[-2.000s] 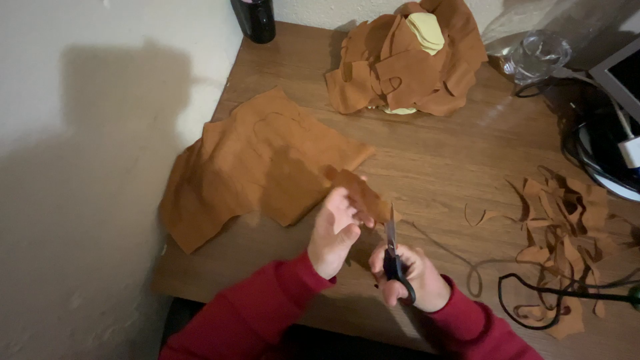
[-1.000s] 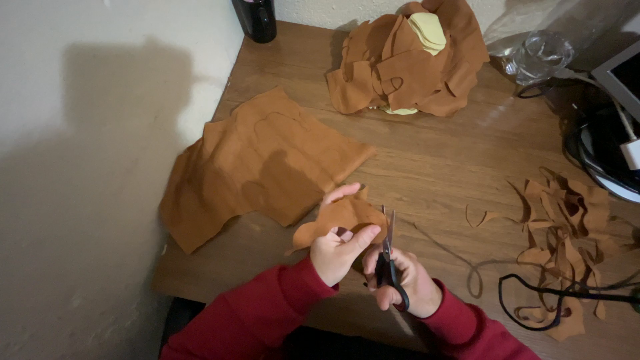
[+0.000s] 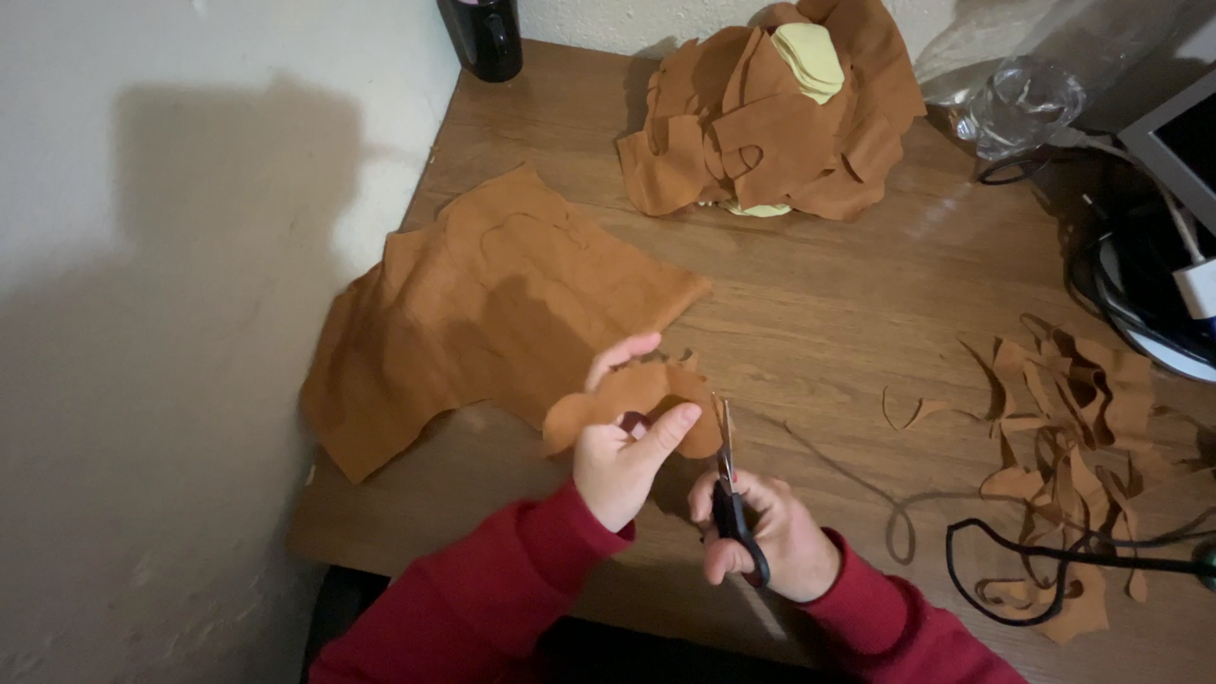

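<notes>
My left hand [image 3: 622, 456] pinches a small brown leather-like piece [image 3: 632, 391] with rounded edges between thumb and fingers. In my right hand [image 3: 769, 537] is a pair of scissors [image 3: 730, 508] with black handles, its blades pointing away from me along the right edge of the piece. The blades look slightly apart; whether they touch the material I cannot tell. Beyond my left hand a large brown sheet [image 3: 503, 285] of the same material lies on the wooden table, with curved lines marked on it.
A heap of brown pieces [image 3: 779, 142] with pale yellow pieces [image 3: 809, 62] stands at the back. Thin brown offcuts [image 3: 1073, 456] lie at the right, under a black cord loop [image 3: 1007, 622]. Also around are a black mug [image 3: 486, 43], a clear container [image 3: 1026, 100] and cables [image 3: 1107, 275].
Two seconds ago the small piece was held more bunched up; now it is spread wider and turned in my left hand. My right hand keeps the scissors at nearly the same place.
</notes>
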